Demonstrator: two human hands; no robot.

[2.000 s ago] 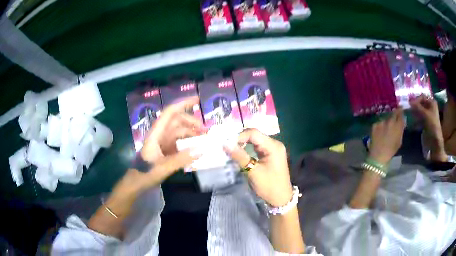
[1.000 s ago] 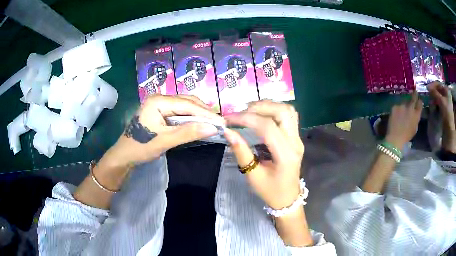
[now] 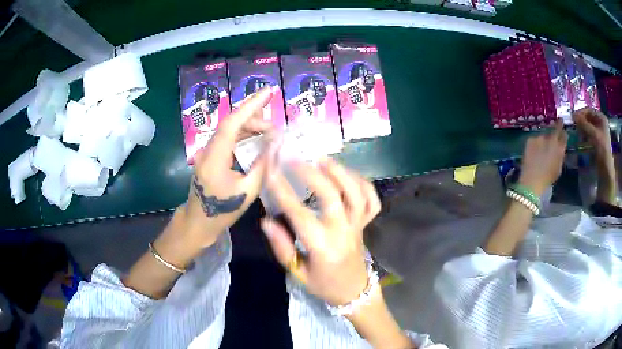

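Several pink-and-black smartwatch boxes [image 3: 363, 92] lie side by side on the dark green worktop. My left hand [image 3: 232, 160] is in front of the left boxes, its raised finger over the second box, and holds a white label strip [image 3: 251, 150] between thumb and fingers. My right hand [image 3: 324, 225] is blurred, below the boxes and close to the strip, with its fingers spread. Whether a label is on its fingertips cannot be told. A pale part of the strip hangs between the hands, partly hidden by the right fingers.
Curled white backing paper [image 3: 89, 146] is heaped at the left. A white rail [image 3: 300, 19] runs behind the boxes, with more boxes beyond it at the top right. Stacked pink boxes [image 3: 522, 85] stand at the right, by a neighbouring person's hands [image 3: 543, 160].
My hands have moved from being together at the strip to slightly apart, with the left finger now raised and the right hand lower and its fingers spread. The boxes appear slightly further left in view.
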